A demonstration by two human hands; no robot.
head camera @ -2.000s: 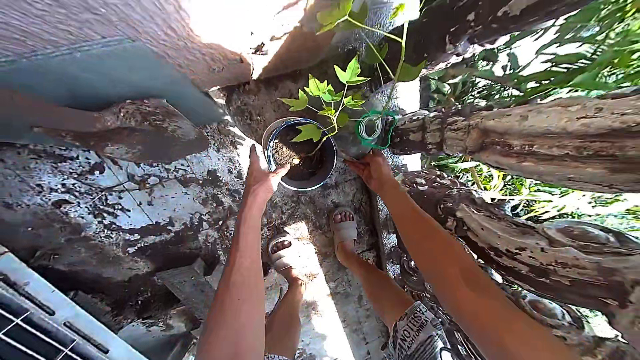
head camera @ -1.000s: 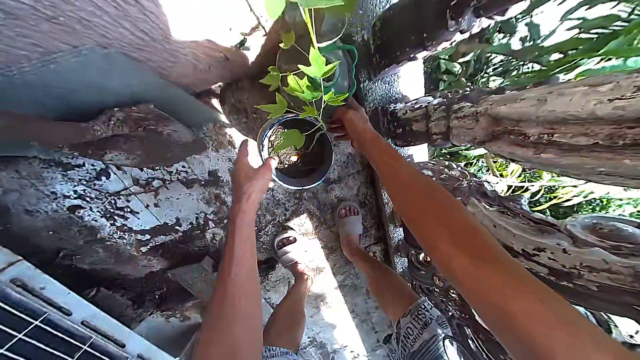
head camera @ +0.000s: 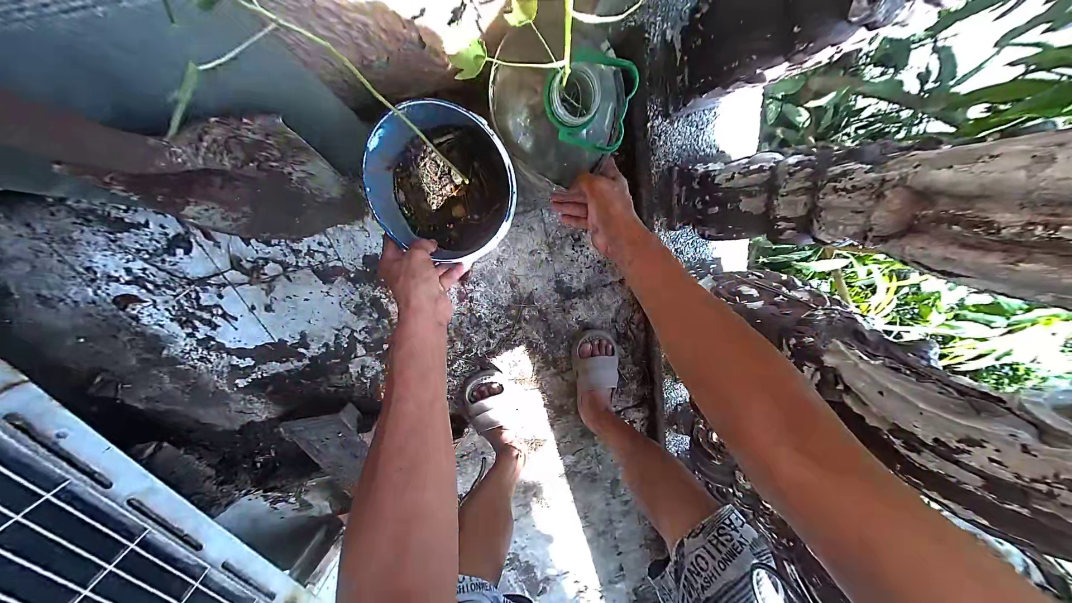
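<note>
My left hand grips the near rim of a blue-and-white round bucket. Dark soil or murky water with some pale matter is inside, and a thin green plant stem runs up out of it to the upper left. To the right of the bucket stands a large clear plastic jug with a green handle around its open neck. My right hand is at the jug's lower edge, its fingers apart; whether it grips the jug is hard to tell.
Weathered, peeling balusters line the right side, with foliage behind them. A metal-framed panel or grille lies at the lower left. My sandalled feet stand on the stained concrete floor. A worn trunk-like form lies left of the bucket.
The bucket and its plant now appear to the left of the jug; earlier the plant's leaves overlapped the jug. My right hand has left the bucket's side and is at the jug's base.
</note>
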